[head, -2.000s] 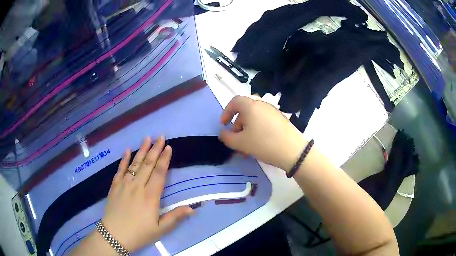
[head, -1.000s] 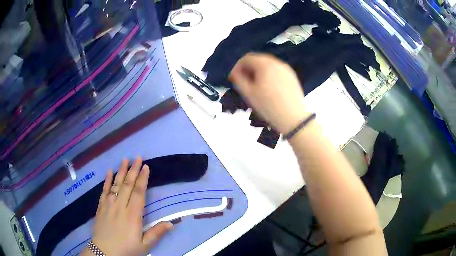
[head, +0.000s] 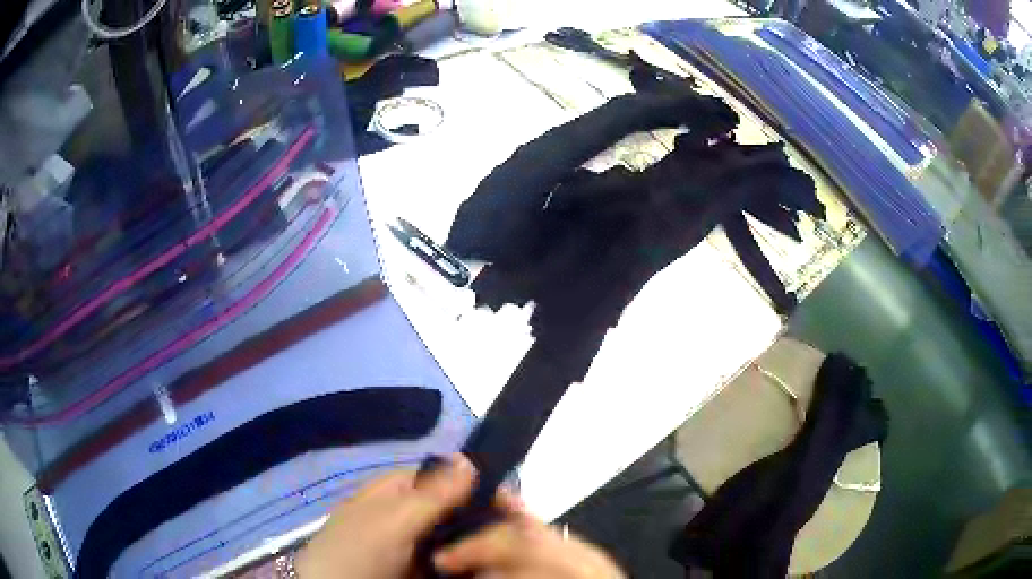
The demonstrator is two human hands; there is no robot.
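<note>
A curved black fabric strip lies on the clear bluish sewing template. My left hand and my right hand are together at the template's near right edge, both blurred and partly cut off by the bottom edge. Both grip the near end of another black fabric piece. Its far end runs up to the black fabric heap, and I cannot tell where it parts from it. The thread snips lie on the table left of the heap.
A white tape roll and thread cones are at the back. Purple-blue panels lie beyond the heap. Black fabric lies on a round beige stool at the right. The template's upper leaf stands raised at the left.
My right hand has come back from the heap towards me with black fabric. My left hand has left the strip on the template and joined it. The view has shifted, showing thread cones.
</note>
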